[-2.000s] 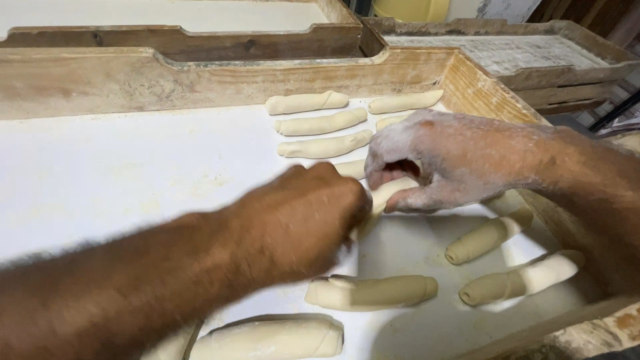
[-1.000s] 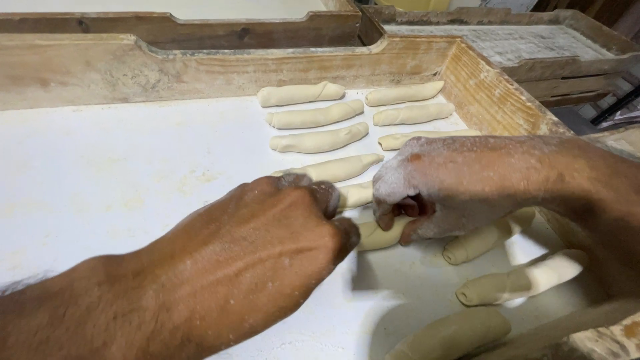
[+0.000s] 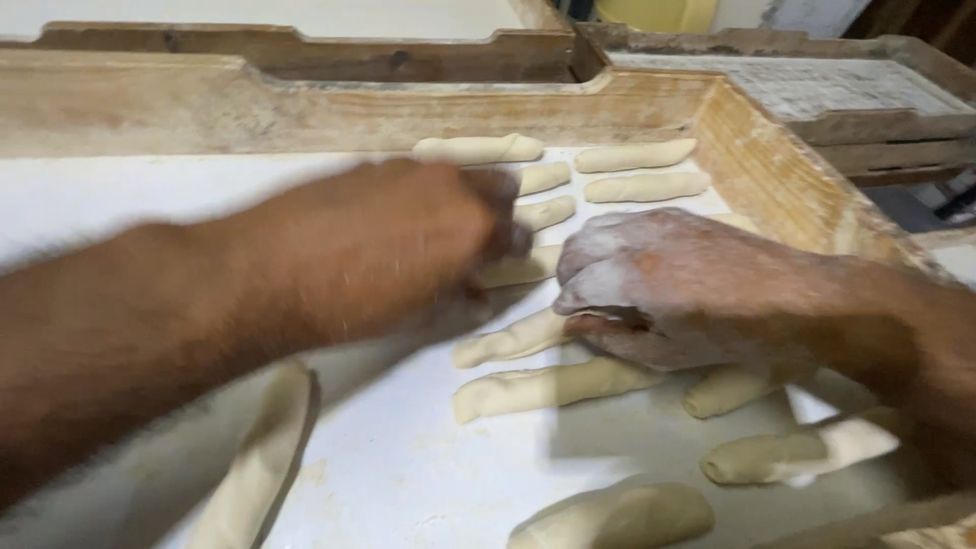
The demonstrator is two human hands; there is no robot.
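Note:
Several rolled dough pieces lie on the white floor of a wooden tray (image 3: pixel 457 107). My left hand (image 3: pixel 396 244), blurred, is over the left column, its fingers at a dough roll (image 3: pixel 526 268); whether they grip it is hidden. My right hand (image 3: pixel 656 290), dusted with flour, has its curled fingers on the right end of another dough roll (image 3: pixel 511 341). Just below that lies a longer roll (image 3: pixel 549 389). Two more rolls (image 3: pixel 480 149) (image 3: pixel 637 155) lie along the far wall. Below my left forearm, one roll (image 3: pixel 248 465) lies slanted.
The tray's right wall (image 3: pixel 808 168) runs beside my right forearm. Behind stand another wooden tray (image 3: pixel 343 49) and, to the right, a stack of floury wooden trays (image 3: pixel 854 122). A yellow container (image 3: pixel 656 14) is at the back. More rolls (image 3: pixel 618 518) lie near the front.
My left hand has moved farther up the left column. My right hand stays near the middle rolls. Two rolls now lie close together below my hands, where my hands were working before.

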